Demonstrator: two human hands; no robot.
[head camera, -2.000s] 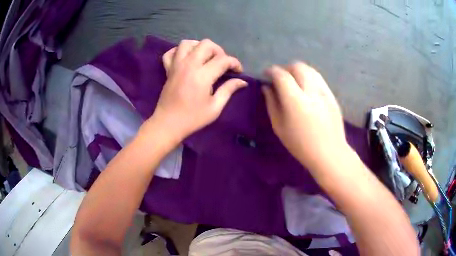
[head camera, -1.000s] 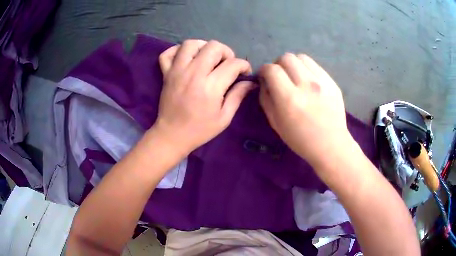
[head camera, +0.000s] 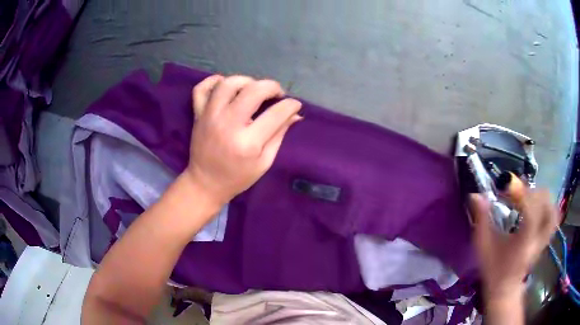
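A large purple garment piece (head camera: 381, 171) lies on the grey-green pressing table, its far edge running from upper left down to the right. My left hand (head camera: 238, 130) pinches that far edge between thumb and fingers, left of the middle. A small dark oblong mark (head camera: 317, 190) shows on the purple face. The iron (head camera: 499, 159), silver and black, stands at the cloth's right end. My right hand (head camera: 514, 238) is blurred at the iron's tan handle; its fingers overlap the handle, but a full grip cannot be made out.
Heaped purple and lilac cloth (head camera: 25, 114) lies at the table's left edge. A white bench or box (head camera: 44, 289) is at lower left. A blue cable (head camera: 559, 257) runs behind the iron. The pressing table (head camera: 356, 57) extends beyond the garment's far edge.
My right hand has let go of the purple edge and moved right and down to the iron. My left hand stays on the edge, slightly lower and further left. The dark mark is uncovered.
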